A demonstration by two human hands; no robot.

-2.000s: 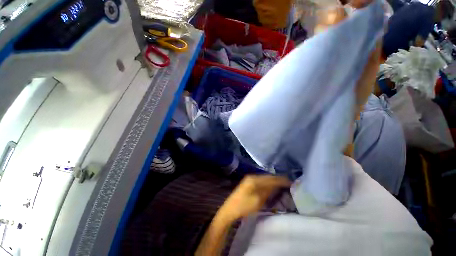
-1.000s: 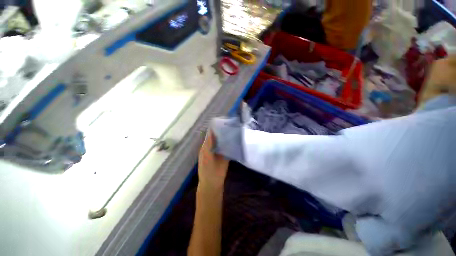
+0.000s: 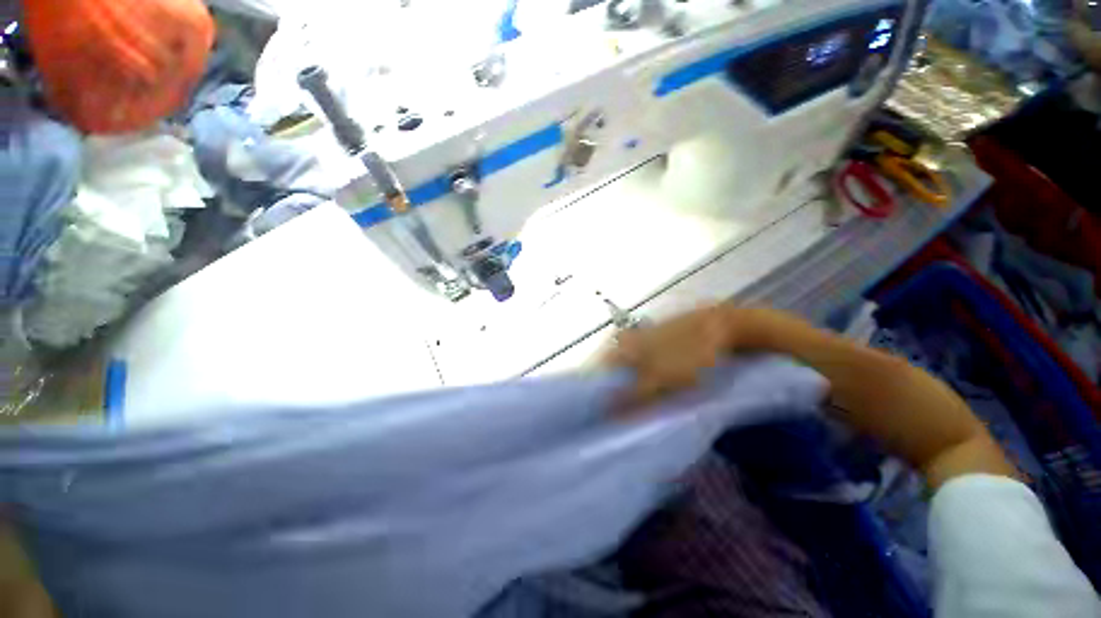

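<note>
A large light blue garment (image 3: 362,483) is stretched across the near side of the machine table, blurred by motion. My right hand (image 3: 670,356) grips its upper edge near the right end, right of the needle area. My left hand (image 3: 18,579) is a blurred patch cut off at the lower left edge, beside the cloth; its fingers cannot be made out. The white sewing machine (image 3: 712,133) stands behind the cloth. Its presser foot area (image 3: 493,275) has no cloth under it. A small metal guide (image 3: 622,316) is on the bed, just beyond my right hand.
Red-handled snips (image 3: 864,188) and yellow-handled scissors (image 3: 914,176) lie at the table's right end. A blue basket (image 3: 966,296) and a red basket (image 3: 1056,199) stand at the right. White cloth pieces (image 3: 115,260) and an orange bundle (image 3: 121,54) are at the far left.
The view has turned left to the needle area. The garment has moved from the right, above the lap and baskets, to across the table's front. My left hand has gone to the left edge.
</note>
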